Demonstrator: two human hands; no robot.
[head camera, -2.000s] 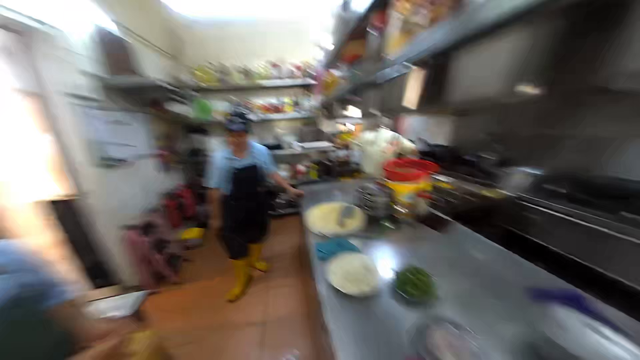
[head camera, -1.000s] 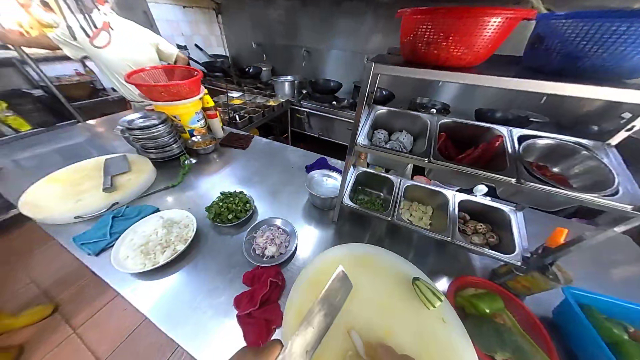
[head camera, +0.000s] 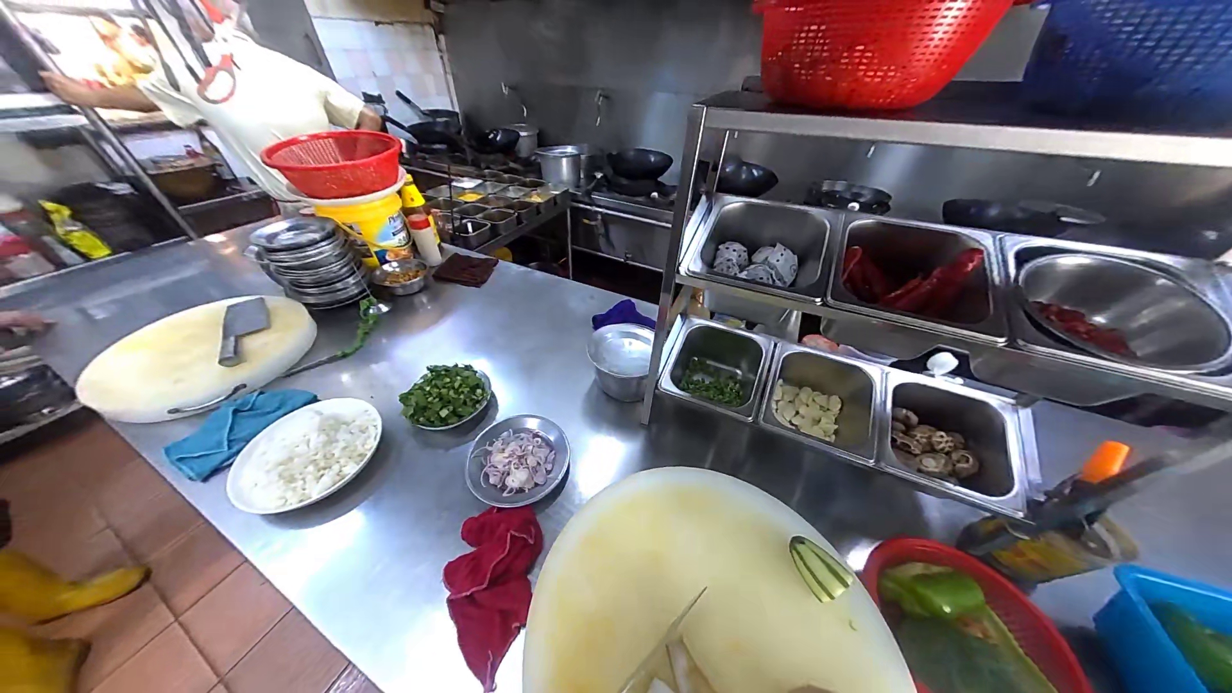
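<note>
A knife blade (head camera: 666, 643), seen nearly edge-on, reaches up from the bottom edge over a round, pale cutting board (head camera: 654, 539). Its handle is below the view. Close against the blade are pale cut pieces (head camera: 685, 669), too cropped to name. My left hand is out of view. Only a sliver of what looks like my right hand (head camera: 808, 689) shows at the bottom edge, over the board; its fingers and any hold are hidden. A green-striped vegetable piece (head camera: 820, 569) lies at the board's right side. A crumpled red cloth (head camera: 494, 587) is left of the board.
Sliced shallots (head camera: 520, 460), chopped greens (head camera: 444, 395) and a plate of chopped white food (head camera: 306, 457) stand left. A cleaver (head camera: 241, 327) rests on another round board. Metal ingredient pans (head camera: 715, 371) fill the rack at right, near a red basket (head camera: 972, 616). A person (head camera: 265, 91) stands behind.
The knife blade, shown broadside over the board one second ago, is now lower and nearly edge-on. The hands have moved down, almost out of view. The view swung right before that.
</note>
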